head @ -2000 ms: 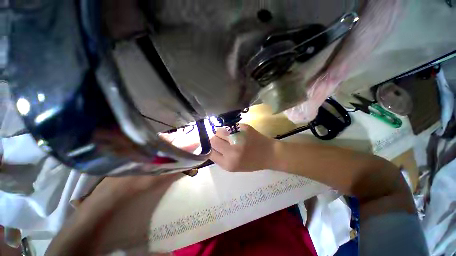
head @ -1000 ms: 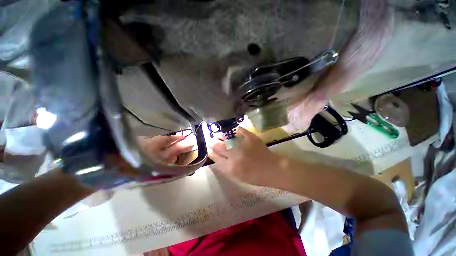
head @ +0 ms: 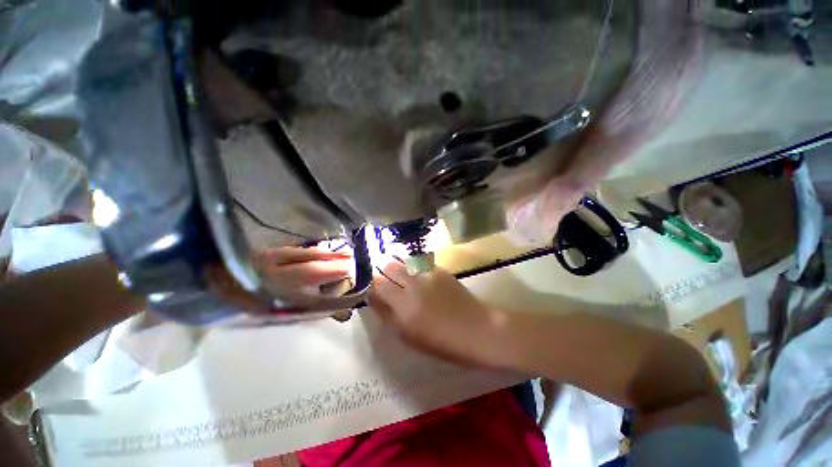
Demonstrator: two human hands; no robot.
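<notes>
The sewing machine head (head: 319, 100) fills the top of the picture, with a bright lamp spot at the presser foot (head: 415, 239). My right hand (head: 429, 306) is just in front of the presser foot, fingertips down in the glare. My left hand (head: 306, 270) lies flat left of the needle area, partly hidden behind the machine's curved guard. White fabric (head: 137, 351) lies left on the table. Any cloth under my fingertips is washed out by the light, so I cannot tell what either hand holds.
Black-handled scissors (head: 591, 237) lie right of my right hand. Green-handled snips (head: 689, 239) and a round clear disc (head: 712, 212) are farther right. A pink thread bundle (head: 629, 119) hangs on the machine. A printed scale (head: 246, 412) runs along the table's front edge.
My left hand has come into view beside the needle area, where only the forearm showed at first. My right hand has shifted slightly left and toward me. The camera view has also moved.
</notes>
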